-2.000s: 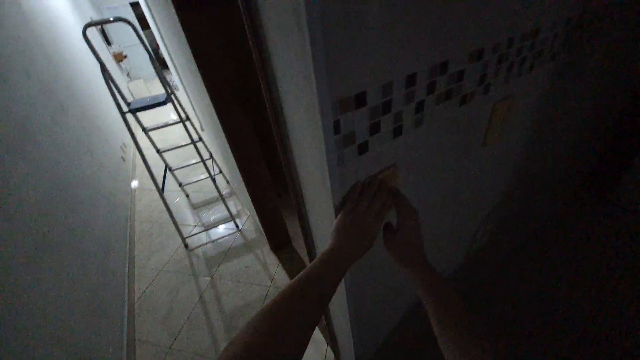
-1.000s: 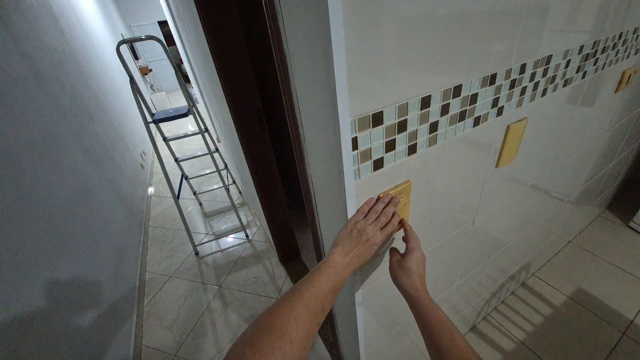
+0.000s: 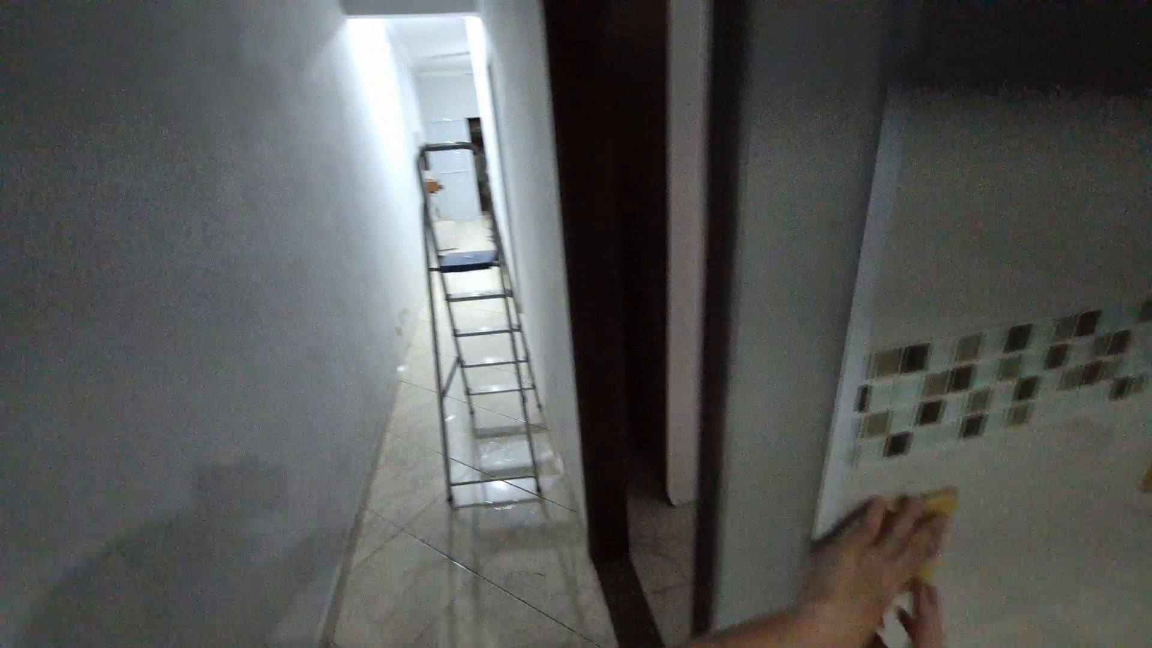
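Observation:
My left hand (image 3: 877, 544) lies with its fingers over a yellow wall plate (image 3: 941, 504) on the tiled wall, covering most of it. Below, partly cut off by the bottom edge, my right hand (image 3: 922, 614) has its fingers raised near the plate's lower end; blur hides whether they touch it. A band of small brown, beige and pale mosaic tiles (image 3: 972, 378) runs along the wall above both hands.
A metal stepladder (image 3: 468, 261) with a dark blue top step stands in the narrow hallway on glossy floor tiles (image 3: 486, 567). Between hallway and tiled wall is a dark brown door frame (image 3: 594, 315). A grey wall (image 3: 198, 270) borders the left side.
The view has swung left toward the hallway. Lighting went from very dark to bright, and is dim again now. My left hand stays over the yellow plate.

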